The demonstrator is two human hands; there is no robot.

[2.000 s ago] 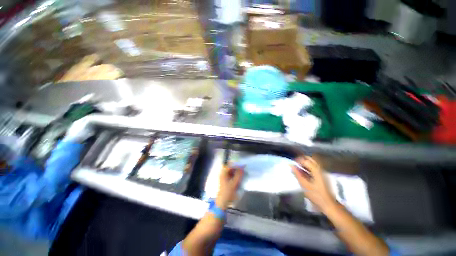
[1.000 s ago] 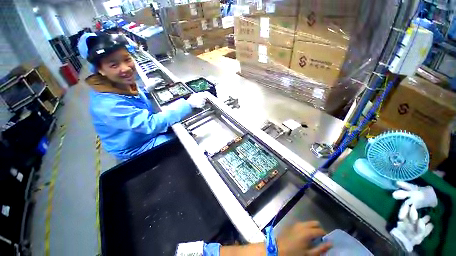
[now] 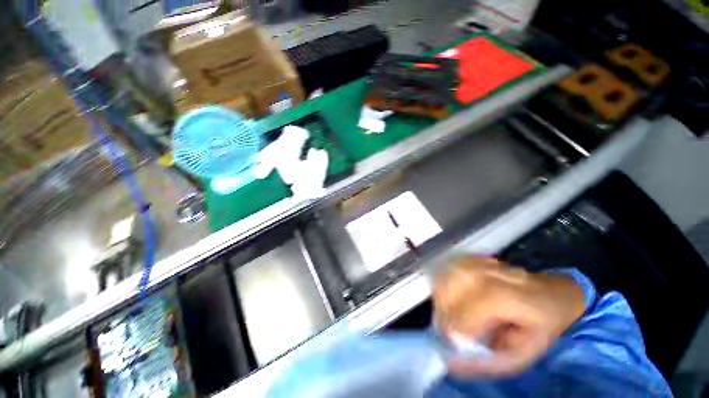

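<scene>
My right hand (image 3: 505, 315), bare and blurred, comes from a blue sleeve at the lower right. Its fingers are curled on a pale bluish-white soft sheet (image 3: 354, 369), blurred and cut off by the bottom edge. The sheet hangs over the near rail of the conveyor. My left hand is not in view. A circuit board (image 3: 138, 354) in a dark carrier lies on the conveyor at the lower left, cut off by the bottom edge.
A white record sheet (image 3: 377, 242) with a pen lies on the conveyor. Beyond the far rail (image 3: 365, 172), the green mat bears a fan (image 3: 215, 144), white gloves (image 3: 291, 159), a black fixture (image 3: 412, 82) and a red sheet (image 3: 494, 68). Orange covers (image 3: 602, 92) and a black tote (image 3: 598, 225) are right.
The view has swung right, away from the other worker. My left hand has left the picture; my right hand has come in with the pale sheet. The blue fan and gloves show further left.
</scene>
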